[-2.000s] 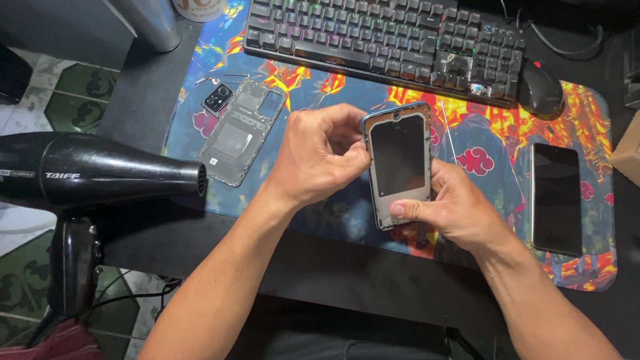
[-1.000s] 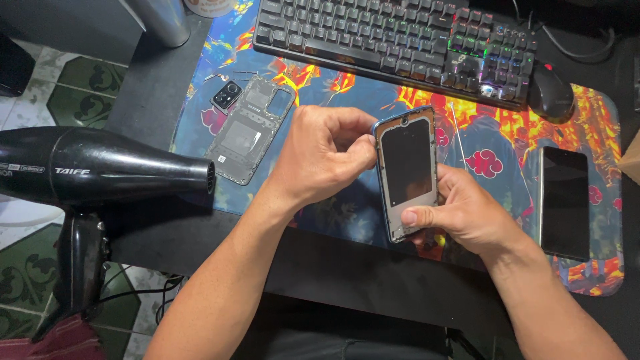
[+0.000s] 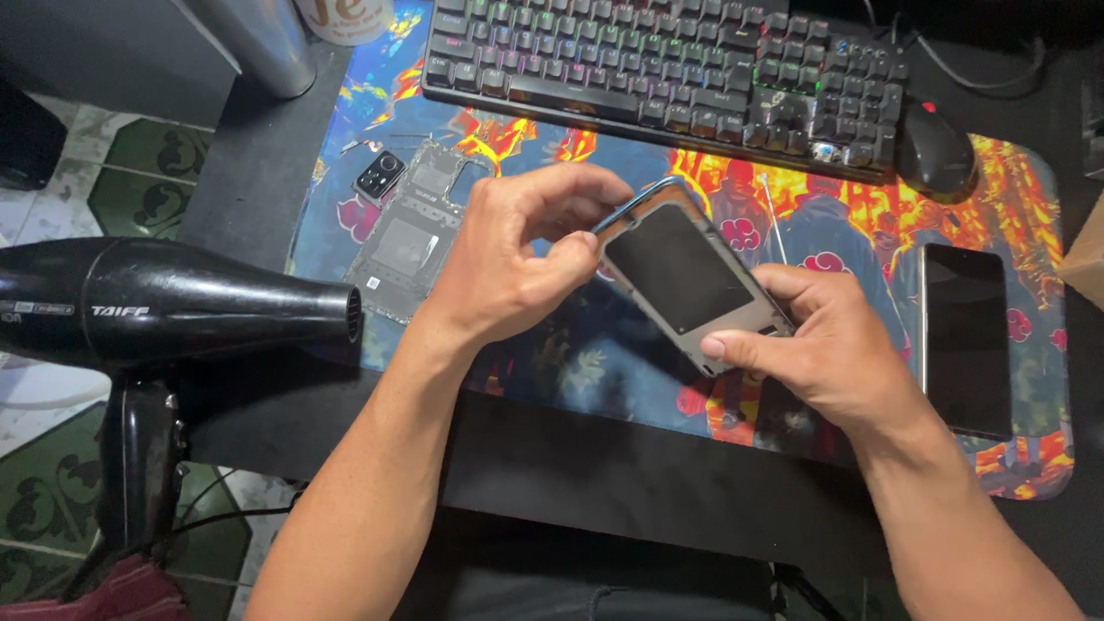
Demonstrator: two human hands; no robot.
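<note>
A phone's mid-frame (image 3: 681, 267), with a dark rectangular panel and a blue edge, is held tilted above the desk mat. My right hand (image 3: 811, 345) grips its lower end, thumb on the metal face. Thumb and fingers of my left hand (image 3: 535, 250) pinch the frame's upper left edge. Left of that hand lies a detached phone back cover (image 3: 410, 241), partly hidden by it. Beside the cover's top sits a camera lens module cover (image 3: 379, 177). A thin metal tool (image 3: 774, 217) rests on the mat behind my right hand.
A black hair dryer (image 3: 172, 302) points rightward at the left. A keyboard (image 3: 673, 78) and a mouse (image 3: 937, 151) are at the back. Another phone (image 3: 966, 341) lies on the patterned desk mat (image 3: 595, 379) at the right. A metal cylinder (image 3: 267, 43) and a cup (image 3: 345, 17) stand back left.
The phone frame has turned in my hands from nearly upright in the view to a slant, its top towards the left. Both hands still hold it.
</note>
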